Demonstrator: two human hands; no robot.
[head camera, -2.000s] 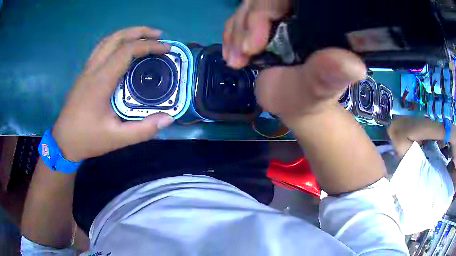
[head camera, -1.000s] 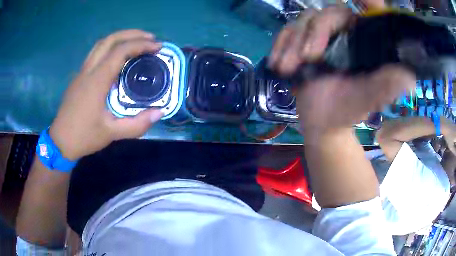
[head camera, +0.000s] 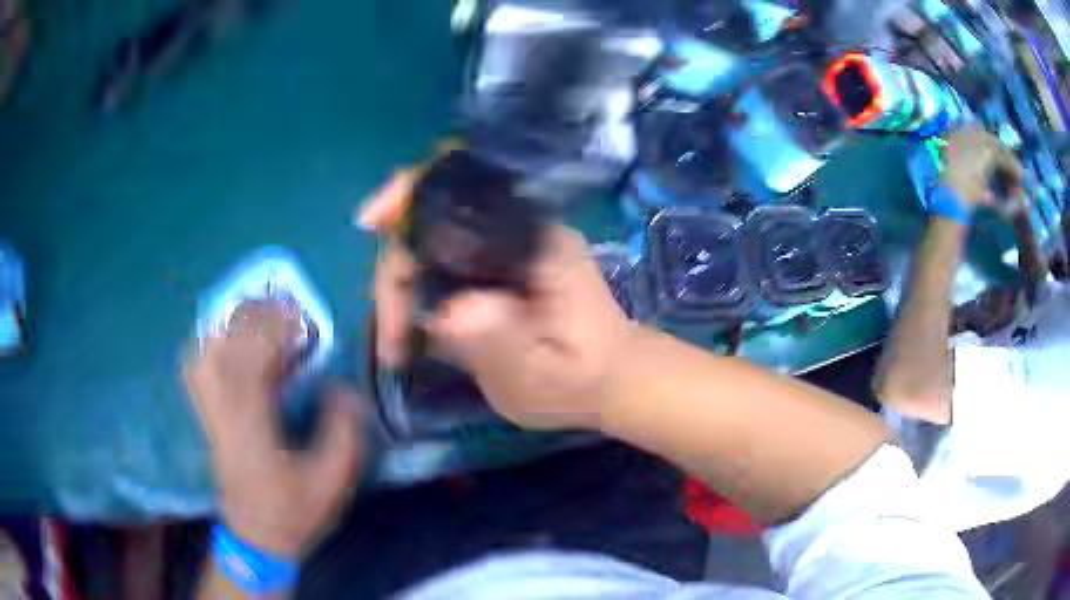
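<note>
My left hand (head camera: 264, 434) is blurred, with its fingers over a light-blue speaker unit (head camera: 307, 295) that has a silver-white front and no black frame. The fingers cover most of the unit. My right hand (head camera: 528, 316) is shut around the thick black electric screwdriver (head camera: 469, 217), held above the mat. A black-framed speaker (head camera: 434, 393) sits just under my right hand, partly hidden by it. The screwdriver's tip is not clear to see.
A row of black-framed speakers (head camera: 701, 260) lies to the right. A silver-white metal box (head camera: 563, 94) stands behind. More blue speakers (head camera: 769, 129) and an orange-red glowing one (head camera: 862, 91) are at the far right, near another person's arm (head camera: 927, 293). A blue object (head camera: 9, 299) is at the left edge.
The view has swung. My left hand has gone from gripping the unit's sides to lying over it. My right hand has moved left with the screwdriver, nearer my left hand.
</note>
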